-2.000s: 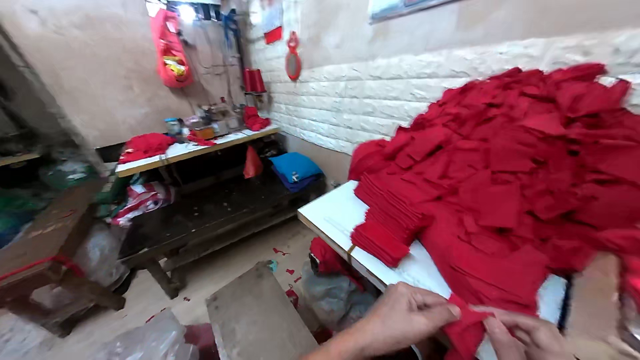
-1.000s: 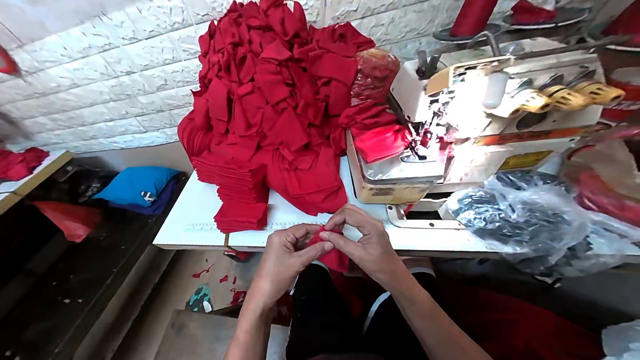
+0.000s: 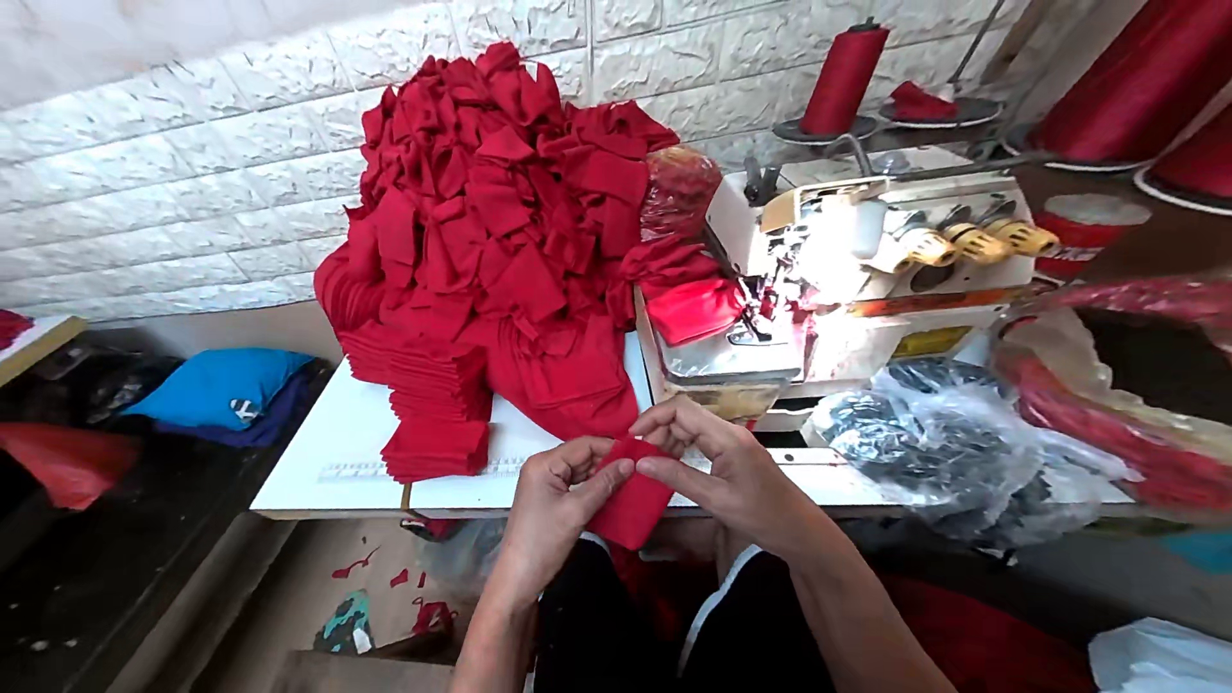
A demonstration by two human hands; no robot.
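Observation:
A small red fabric piece [image 3: 630,505] is pinched at its top edge between both hands, in front of the white table's edge [image 3: 385,502]. My left hand [image 3: 563,496] grips its upper left with thumb and fingers. Close beside it, my right hand [image 3: 717,472] grips the upper right, the two thumb tips almost touching. Just beyond the hands lies a large heap of red fabric pieces [image 3: 500,212], with a neat stack of them [image 3: 438,404] at its front left. An overlock sewing machine [image 3: 847,279] stands to the right, red fabric [image 3: 695,310] lying by its presser foot.
Clear plastic bags with dark contents [image 3: 924,443] lie at the table's front right. Red thread cones [image 3: 845,82] stand behind the machine. A white brick-patterned wall [image 3: 173,207] backs the table. At left, a blue bundle [image 3: 226,385] rests on a dark low bench [image 3: 87,549].
The view has swung right since the oldest frame, bringing the sewing machine in. Both hands still pinch red fabric; the piece hangs more plainly below them than one second ago.

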